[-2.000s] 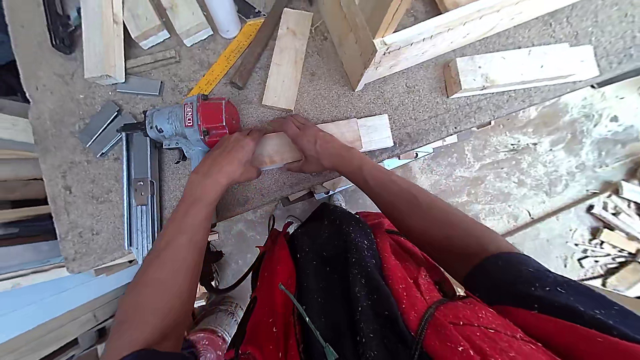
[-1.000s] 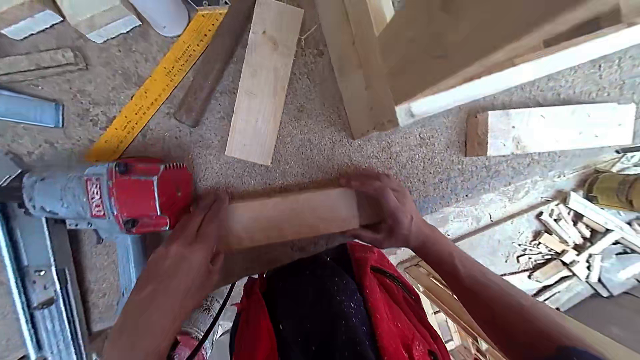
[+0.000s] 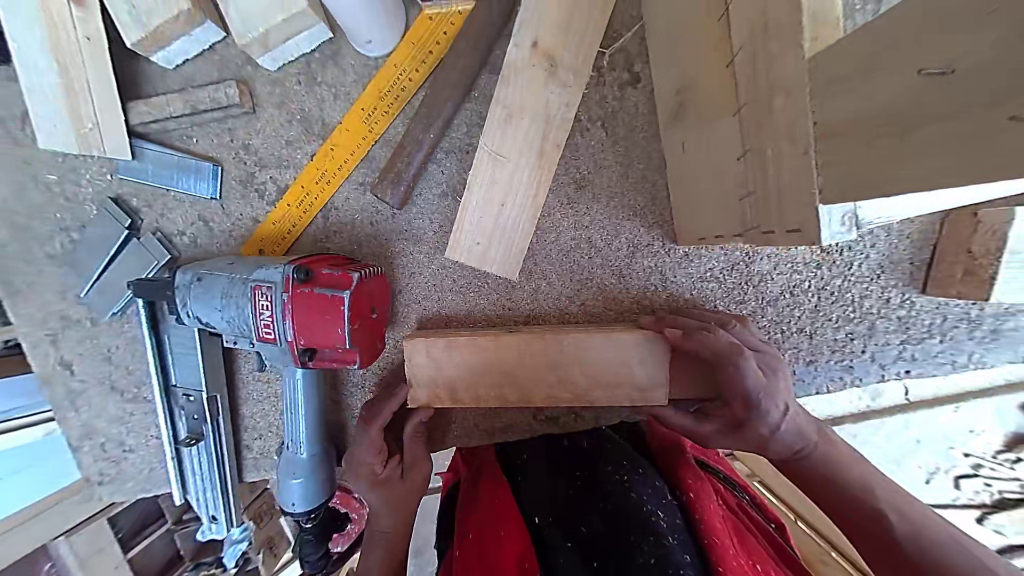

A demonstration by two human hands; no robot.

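A short wooden block point(image 3: 536, 370), made of boards laid one on another, lies near the edge of the workbench in front of me. My left hand point(image 3: 392, 448) is at its left end, with thumb and fingers around the corner. My right hand point(image 3: 732, 380) grips the right end, where a lower board juts past the top one. Just left of the block rests a red and grey Senco pneumatic stapler point(image 3: 320, 312), its magazine point(image 3: 196, 416) pointing toward the near edge. No hand touches the stapler.
Beyond the block lie a loose board point(image 3: 532, 144), a dark wooden stick point(image 3: 440, 112) and a yellow steel square point(image 3: 360, 128). Staple strips point(image 3: 172, 166) sit at the left. A stapled wooden frame point(image 3: 736, 120) stands at the back right, near another block point(image 3: 968, 252).
The view has come much closer to the bench. My left hand has shifted from the block's near left side to around its left end. The stapler stays beside it.
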